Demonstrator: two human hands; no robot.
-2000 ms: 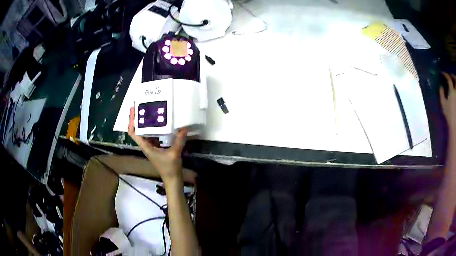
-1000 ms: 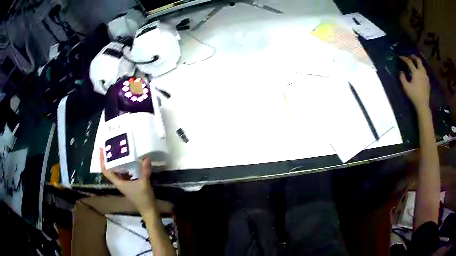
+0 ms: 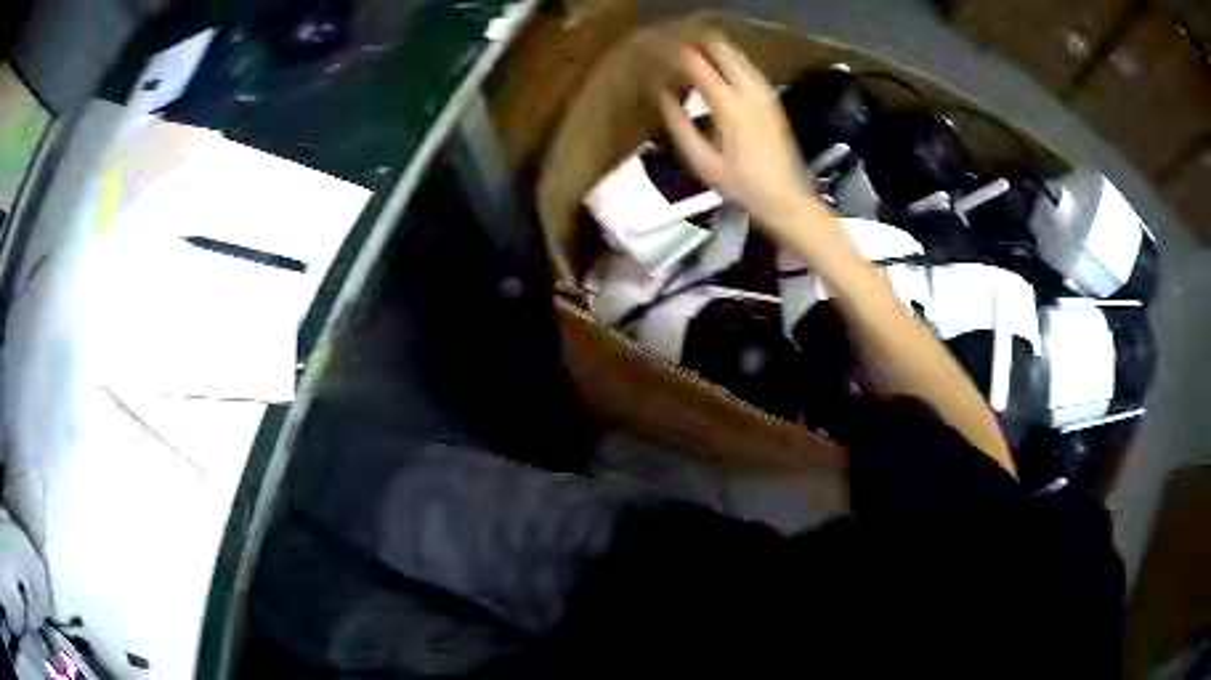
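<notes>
My right hand is over the near left part of an open brown carton filled with several white-and-black dome cameras. Its fingers are blurred and spread apart, and I see nothing clearly held. A small white piece shows between the thumb and fingers; whether they touch it is unclear. A boxy white part lies just below the hand. My left hand is out of the picture. A camera with a pinkish glow is cut off at the bottom left corner.
The green bench runs along the left, its edge slanting down. White paper covers it, with a slim black pen on top. A small black connector lies at the lower left. Other brown cartons stand at the upper right.
The view has swung right, from the bench to the carton. My right hand has left the bench and is over the carton. My left hand has gone out of view.
</notes>
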